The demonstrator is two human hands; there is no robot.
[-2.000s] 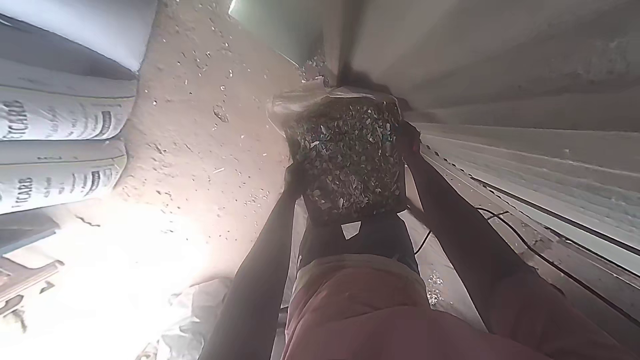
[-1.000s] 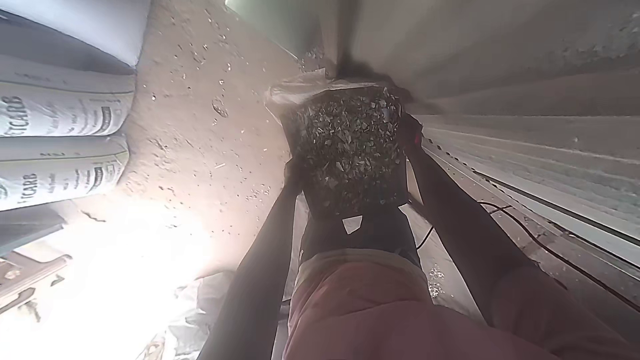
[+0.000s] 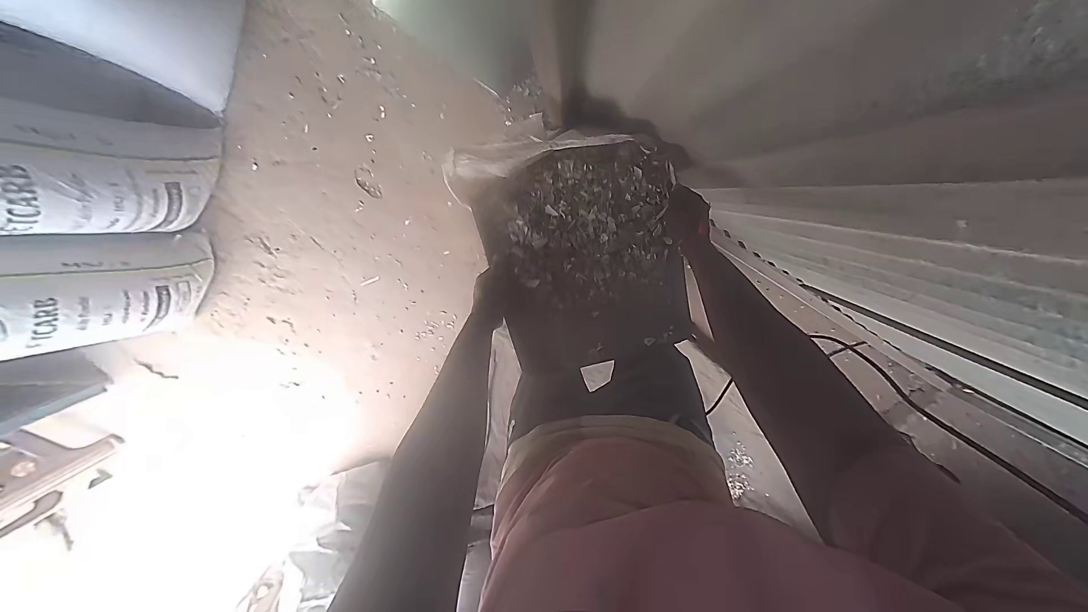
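A dark, box-shaped container (image 3: pixel 595 319) is held in front of my waist, with small light and greenish flakes or shreds (image 3: pixel 586 204) in it. My left hand (image 3: pixel 490 297) grips its left side, and my right hand (image 3: pixel 688 217) grips its upper right side. At the far edge of the container lies a pale, translucent plastic sheet or bag (image 3: pixel 489 166); whether it is joined to the container I cannot tell. Shadow hides most of my fingers. A small white piece (image 3: pixel 597 375) shows against my dark clothing just below the container.
Stacked white printed sacks (image 3: pixel 102 195) stand at the left on the dusty floor (image 3: pixel 340 170), which has scattered bits. A ridged, pale wall or panel (image 3: pixel 918 246) runs along the right. A dark cable (image 3: pixel 918 408) lies beside it. Crumpled sheeting (image 3: pixel 327 527) is at the lower left, near strong glare.
The flakes fill less of the container's near part than before, and more of its dark surface shows there. Both hands keep their hold on its sides.
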